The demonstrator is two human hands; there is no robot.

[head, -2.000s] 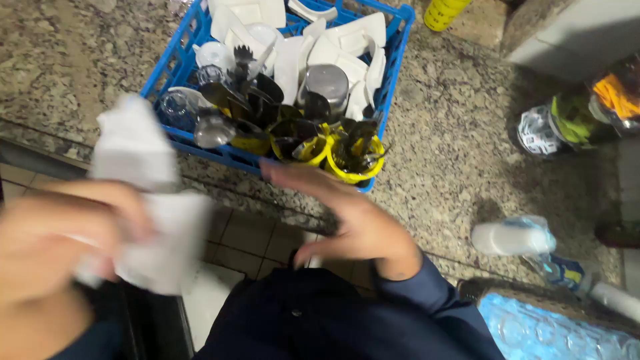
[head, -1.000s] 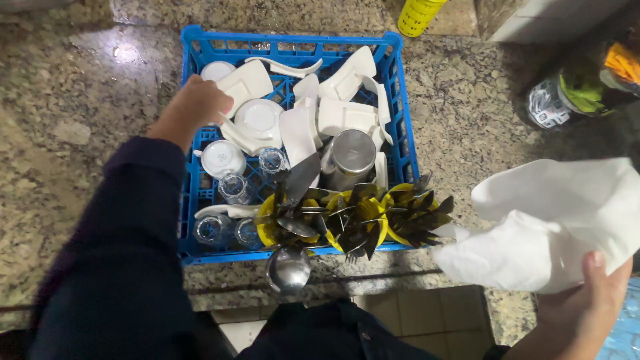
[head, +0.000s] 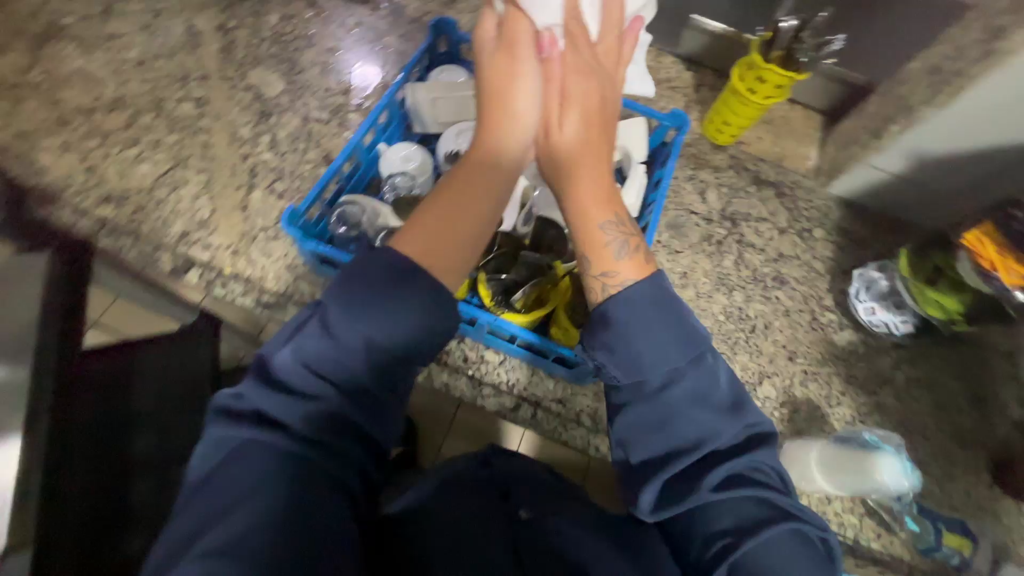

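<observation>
My left hand (head: 508, 88) and my right hand (head: 580, 96) are side by side at the top of the view, over the far part of a blue plastic dish rack (head: 512, 344). A white cloth (head: 638, 68) is at both hands, partly cut off by the top edge; the exact grip of each is unclear. White cups (head: 406, 164), clear glasses (head: 350, 222) and white dishes (head: 440, 106) lie in the rack. Yellow holders (head: 524, 312) with dark cutlery stand at its near side, partly behind my forearms.
A yellow holder (head: 744, 100) with cutlery stands on the granite counter (head: 744, 280) beyond the rack's right side. Containers with green (head: 936, 288) and orange (head: 994, 248) contents are at the right. A white bottle (head: 852, 466) lies at the lower right.
My left hand has left the white dish at the rack's left side. My right hand and the cloth have moved from the right to over the rack, beside my left hand. The view has turned.
</observation>
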